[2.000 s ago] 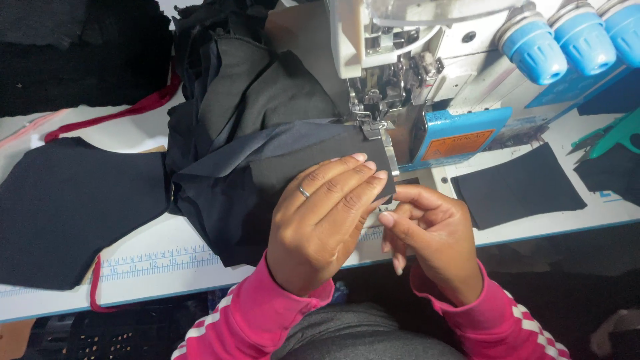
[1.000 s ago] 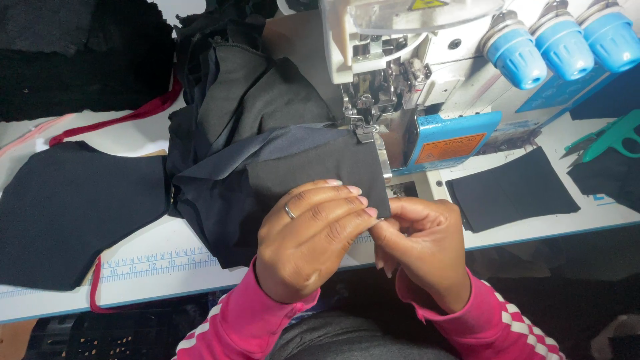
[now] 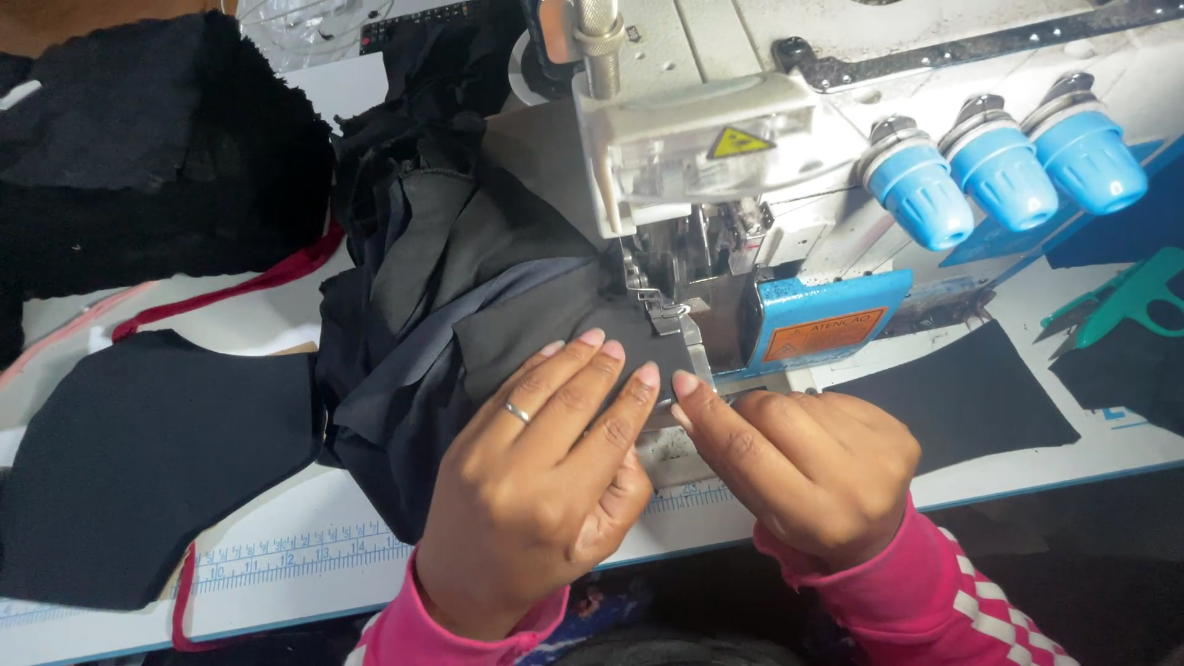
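Note:
My left hand [image 3: 546, 462] lies with fingers spread on a dark fabric piece [image 3: 564, 324], beside the presser foot [image 3: 668, 314] of an overlock sewing machine [image 3: 703, 120]. The fabric's upper right edge reaches under the foot. My right hand [image 3: 805, 453] has its index fingertip at the fabric's right edge, near my left index finger; its other fingers are curled, and whether it pinches the cloth cannot be told. A bunched dark garment [image 3: 407, 305] joins or lies against the piece on the left.
Cut dark pieces lie at left [image 3: 157, 453] and right [image 3: 962, 398]. Green-handled scissors [image 3: 1128, 305] rest at far right. A black fabric pile [image 3: 166, 148], a red strip [image 3: 240, 287] and a printed ruler scale [image 3: 296, 555] are on the table. The machine's blue cover [image 3: 832, 314] stands beside my right hand.
The fabric piece's near edge has moved up toward the presser foot, so less of it shows below the foot. My hands are nearer the foot, and my left fingers are more spread.

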